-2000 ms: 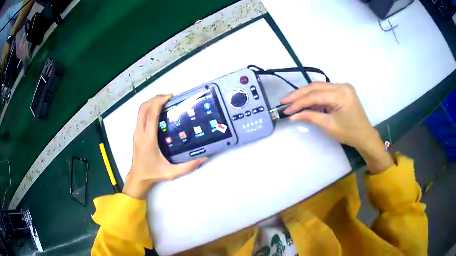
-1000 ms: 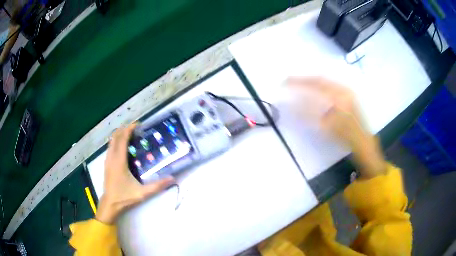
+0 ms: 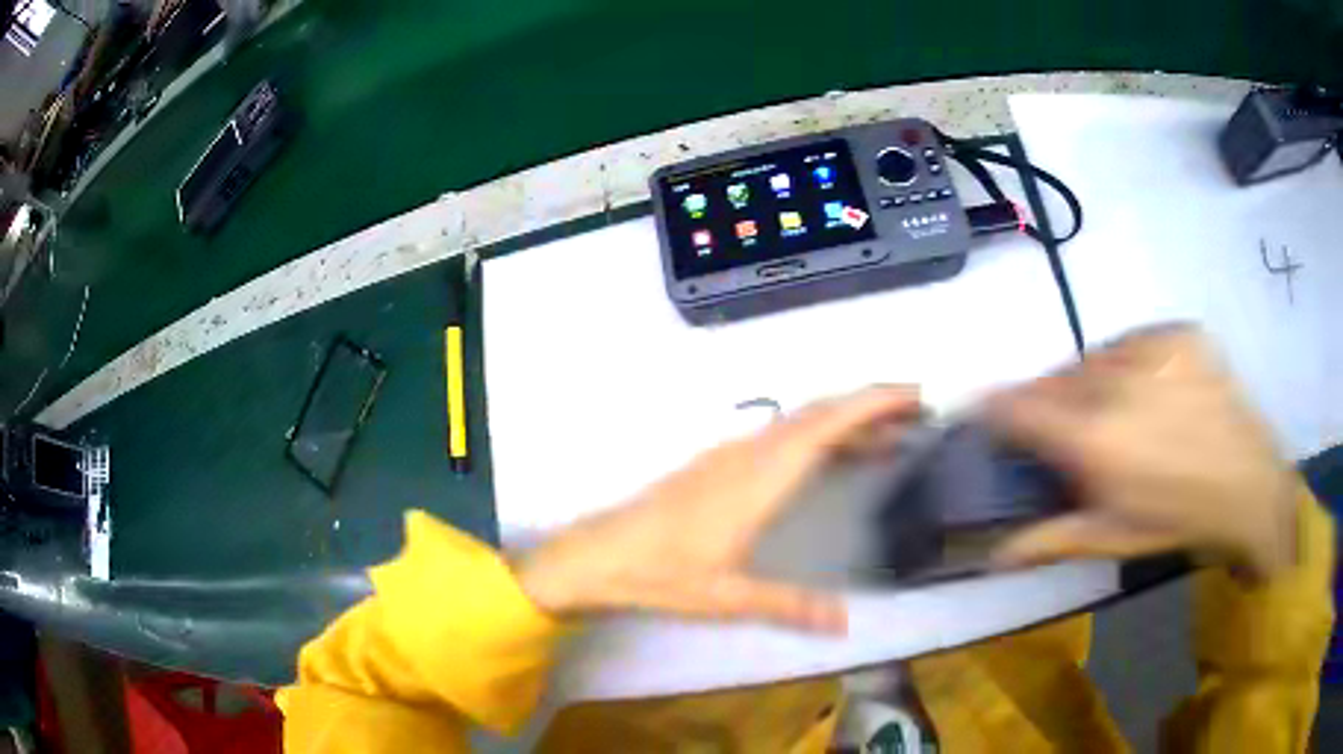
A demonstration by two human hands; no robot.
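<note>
A dark grey media player (image 3: pixel 818 221) lies at the back of the white mat (image 3: pixel 589 346), its screen lit with a coloured icon menu. A USB flash drive (image 3: pixel 996 217) with a reddish glow is in its right side, beside the black wrist strap (image 3: pixel 1068 199). Nearer me, a second dark player (image 3: pixel 957 501) is blurred by motion. My right hand (image 3: pixel 1156 449) grips its right part from above. My left hand (image 3: pixel 722 516) is at its left with the fingers spread; whether it touches the player is unclear.
A thin black frame (image 3: pixel 337 413) and a yellow stick with a black end (image 3: pixel 455 398) lie on the green worktop at left. Another player (image 3: pixel 231 155) is on the green belt (image 3: pixel 486 89). A dark unit (image 3: pixel 1278 136) stands on the right mat (image 3: pixel 1178 236). A red stool (image 3: pixel 199 719) is below left.
My left hand has let go of the first player, which now lies farther back. My right hand, empty one second ago, now holds a second player in front of me. The view has shifted.
</note>
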